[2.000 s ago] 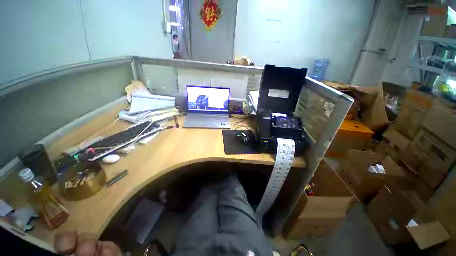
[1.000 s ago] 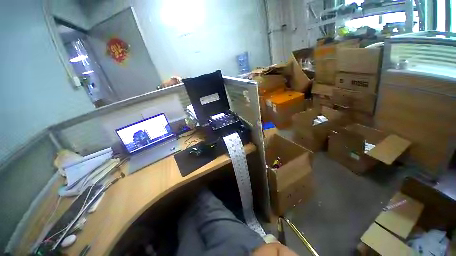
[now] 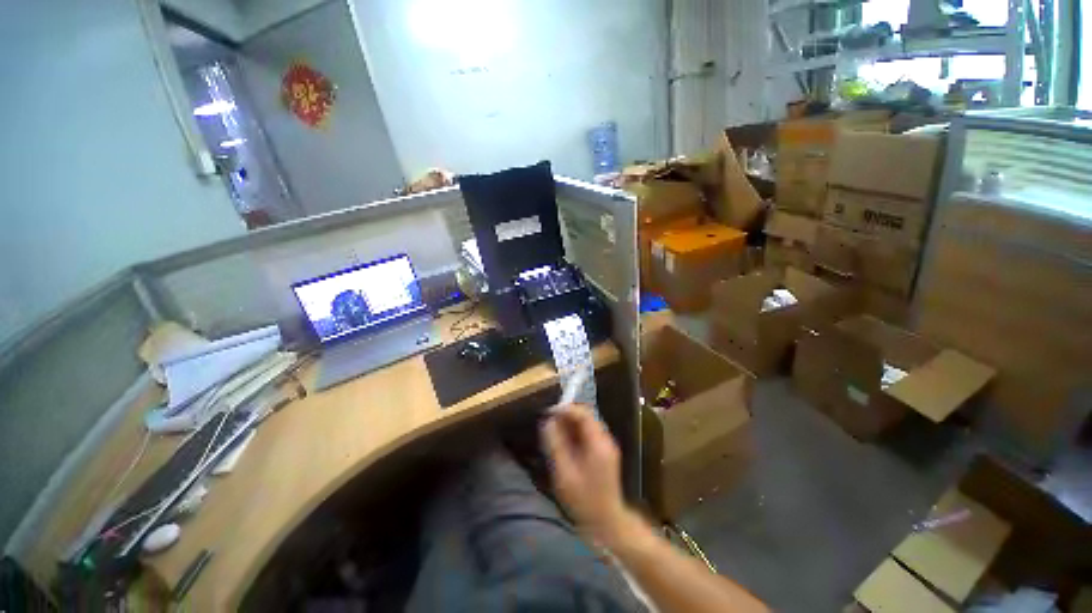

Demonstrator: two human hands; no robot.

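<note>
My right hand (image 3: pixel 583 461) reaches in from the lower right, blurred, with its fingers bunched in front of the label strip (image 3: pixel 568 344). A pale, blurred sliver shows at the fingertips; I cannot tell whether it is the strip's edge or a thin stick, or whether the fingers grip the strip. The white printed strip hangs from the black label printer (image 3: pixel 553 285), whose tall lid stands open. The hand and forearm hide the strip's lower part. My left hand is not in view.
The silver laptop (image 3: pixel 371 351) is lit, beside a black mouse pad (image 3: pixel 461 374) with a mouse. Papers (image 3: pixel 222 365), a keyboard (image 3: pixel 150 479) and a white mouse (image 3: pixel 161 538) lie left. A partition (image 3: pixel 623 287) borders the printer. Open cartons (image 3: pixel 695 437) stand on the floor at right.
The view has turned right since the earliest frame, so the bottle and ashtray have left it. My right hand has risen from the bottom edge to the strip. The left-side hand seen earliest is gone.
</note>
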